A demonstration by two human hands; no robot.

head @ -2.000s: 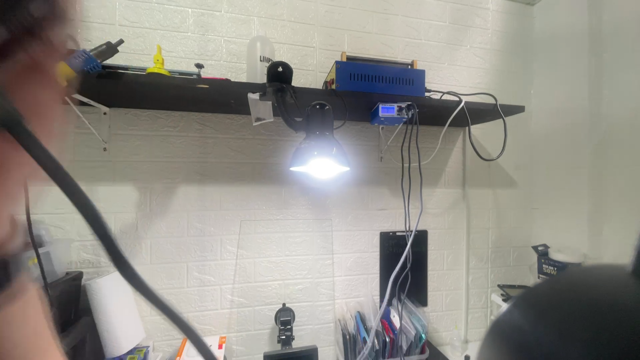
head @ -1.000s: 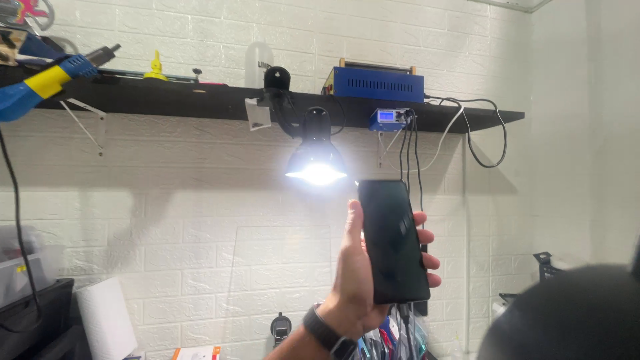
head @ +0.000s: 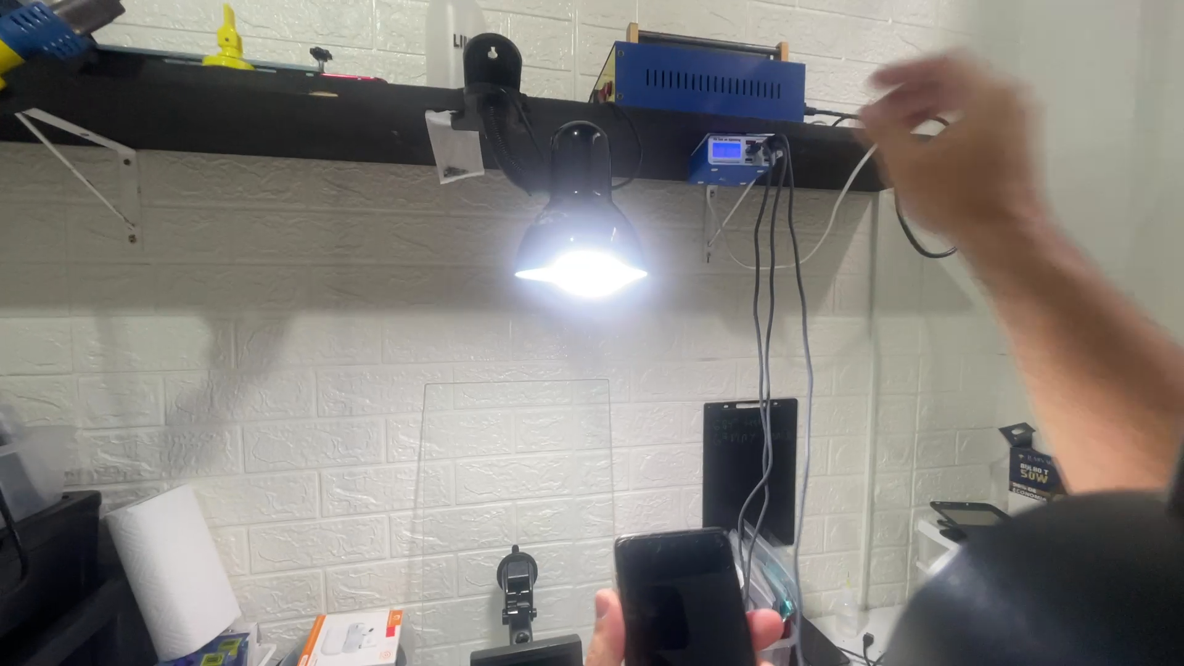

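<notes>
My left hand (head: 606, 634) holds a dark smartphone (head: 683, 597) upright at the bottom centre, thumb on its left edge and fingertips on its right; the palm is hidden behind it. The phone's screen side is dark. My right hand (head: 953, 139) is raised at the upper right, blurred, with bent fingers pointing left and nothing visible in them. It appears in front of the shelf's right end. A lit black lamp (head: 583, 227) hangs from the shelf above the phone. Right of it, a small blue power unit (head: 731, 159) with cables sits at the shelf edge.
The black shelf (head: 277, 116) bears a blue vented box (head: 708, 83) and a blue-and-yellow tool (head: 42, 37). Below are a clear panel (head: 518, 462), a paper towel roll (head: 171, 569), a suction-cup mount (head: 518, 587) and a black tablet-like board (head: 749, 472). A large blurred black object (head: 1045, 592) fills the lower right.
The phone in my left hand has moved down from in front of the wall below the lamp. My right hand has come into view at the upper right.
</notes>
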